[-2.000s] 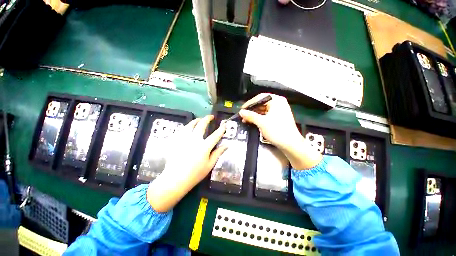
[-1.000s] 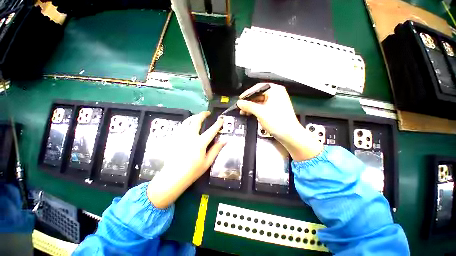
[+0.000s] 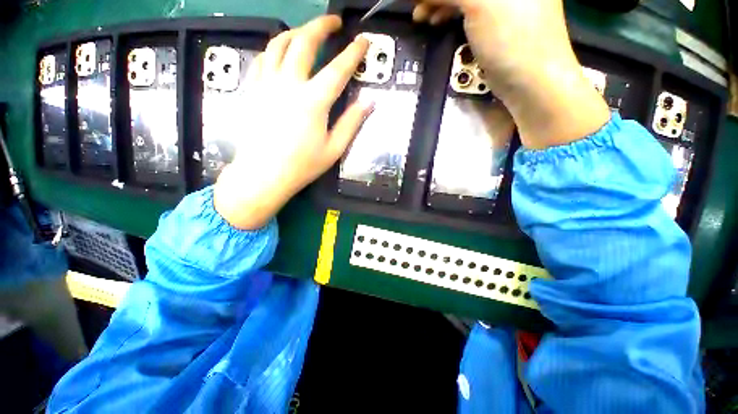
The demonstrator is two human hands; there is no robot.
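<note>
A phone housing (image 3: 380, 145) lies in the leftmost pocket of the right black foam tray (image 3: 421, 206). Its gold camera bezel (image 3: 379, 58) is at the top. My left hand (image 3: 295, 121) is bare, with fingers apart, and its index fingertip touches the bezel's left edge. My right hand (image 3: 518, 57) is at the top edge, partly cut off, holding tweezers (image 3: 374, 10). Only the thin metal tip shows, just above the bezel. Whether the tip carries a piece cannot be seen. The white adhesive sheet (image 3: 441, 264) with two rows of dark dots lies below the tray, partly under my right sleeve.
A second foam tray (image 3: 191, 113) with phone housings (image 3: 154, 121) lies to the left, partly behind my left hand. A yellow tape strip (image 3: 327, 247) lies on the green bench left of the sheet. A grey perforated piece (image 3: 99, 249) and a pale yellow strip (image 3: 99, 289) are below the bench's left edge.
The view has tilted down, so the trays and hands sit higher and the stacked trays and spare sheets have left the picture. My left fingertip stays at the same bezel; the tweezers remain above it.
</note>
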